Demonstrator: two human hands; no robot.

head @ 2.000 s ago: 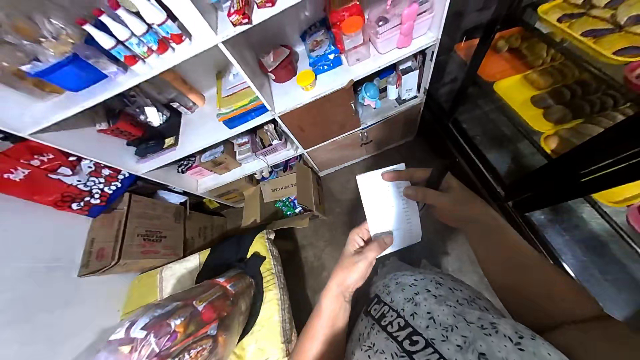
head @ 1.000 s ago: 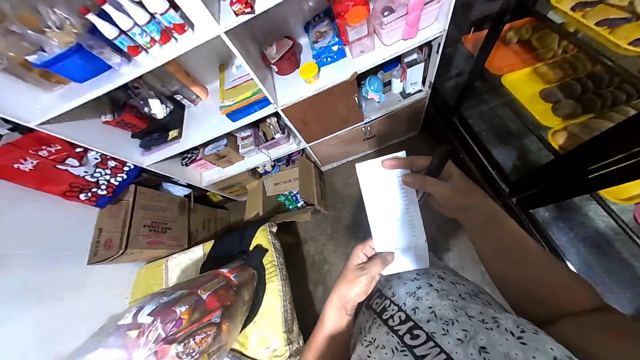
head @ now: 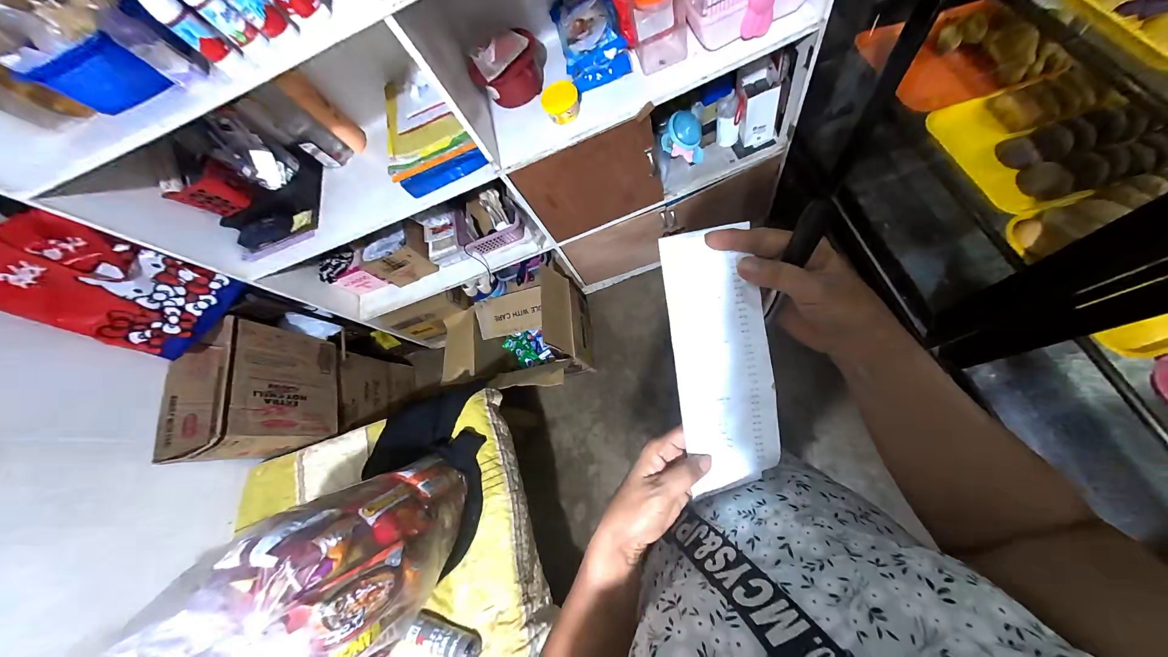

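A long white paper slip (head: 716, 365) with a column of small print hangs over the floor in front of my body. My left hand (head: 652, 497) grips its lower left edge between thumb and fingers. At the upper right edge, my right hand (head: 803, 283) pinches the paper between thumb and index finger. A dark, elongated object (head: 805, 233) is also held in my right hand; its kind is unclear, and the palm and other fingers are partly hidden.
White shelves (head: 447, 91) with goods rise ahead. An open cardboard box (head: 520, 315) and closed boxes (head: 283, 379) stand below. At left, a clear plastic bag of packets (head: 338, 566) lies on a yellow sack (head: 511, 547). A black-framed case with yellow trays (head: 990, 164) of baked goods stands right.
The paper, first shown shorter, is now extended to a greater length between my hands. Both hands still hold it.
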